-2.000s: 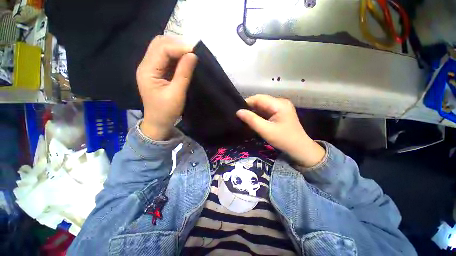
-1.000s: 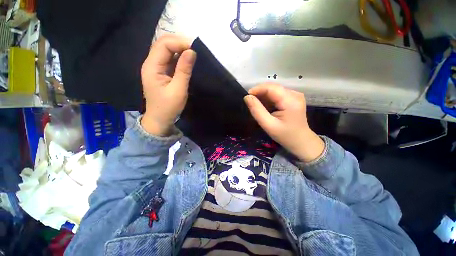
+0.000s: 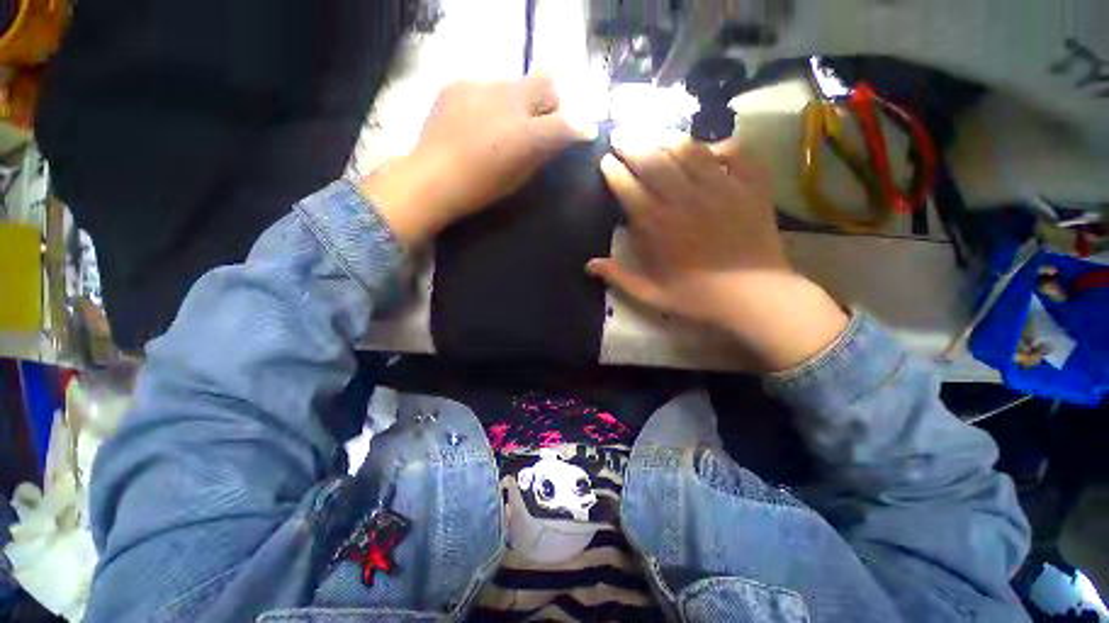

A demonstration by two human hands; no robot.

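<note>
A black cut piece (image 3: pixel 521 286) lies on the pale machine bed and hangs toward the front edge. My left hand (image 3: pixel 493 149) grips its upper edge close to the needle area, fingers bent. My right hand (image 3: pixel 705 231) lies on the right side of the piece, fingertips near the needle area, thumb spread out to the left. The presser foot and needle area (image 3: pixel 612 104) is washed out by the bright lamp, so the foot, needle and exact cloth edge cannot be made out. A round dark attachment (image 3: pixel 715 100) is just right of it.
A large black cloth (image 3: pixel 219 146) covers the left side of the table. Scissors with yellow and red handles (image 3: pixel 842 164) lie right of the needle. A blue tray (image 3: pixel 1056 347) with small bits is at the right edge. White scraps (image 3: pixel 61 523) are at the lower left.
Both hands have moved up with the black piece, from in front of the table edge to the needle area. The right hand has changed from a pinch to lying on the cloth. The view has shifted.
</note>
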